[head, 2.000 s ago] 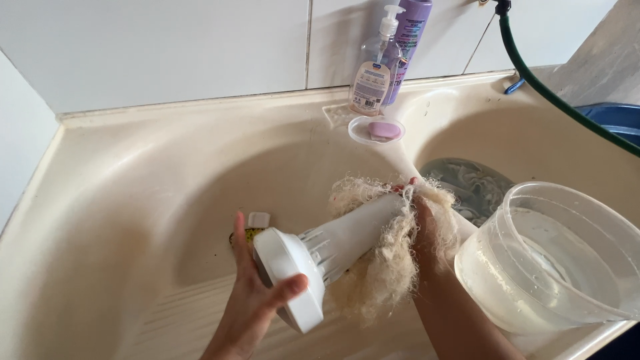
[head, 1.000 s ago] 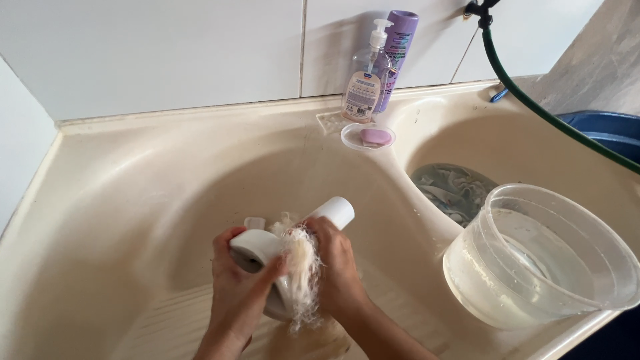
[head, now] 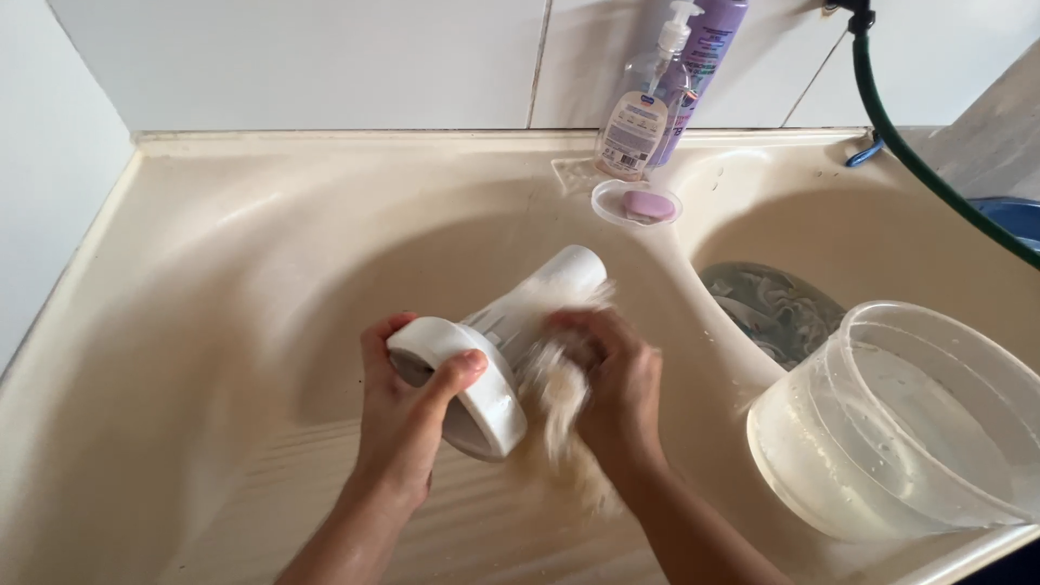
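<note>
My left hand [head: 418,398] grips the wide round base of a white plastic part [head: 487,398], which has a slotted cylinder pointing up and to the right. A pale, frayed fibre scrubber [head: 561,390] is in my right hand [head: 613,366], pressed along the cylinder's side. Motion blurs the scrubber and the fingers around it. Both hands are over the left basin of a cream sink [head: 203,325].
To the right stands a clear plastic tub [head: 796,439] of water. Cloth [head: 772,309] soaks in the right basin. A pump bottle [head: 638,122], a purple bottle [head: 711,65] and a dish with pink soap [head: 648,205] are behind. A green hose [head: 902,146] hangs at right.
Two seconds ago the scrubber was around the cylinder's far end; one second ago it was close to the base. Now it lies along the cylinder's middle. My left hand still holds the base.
</note>
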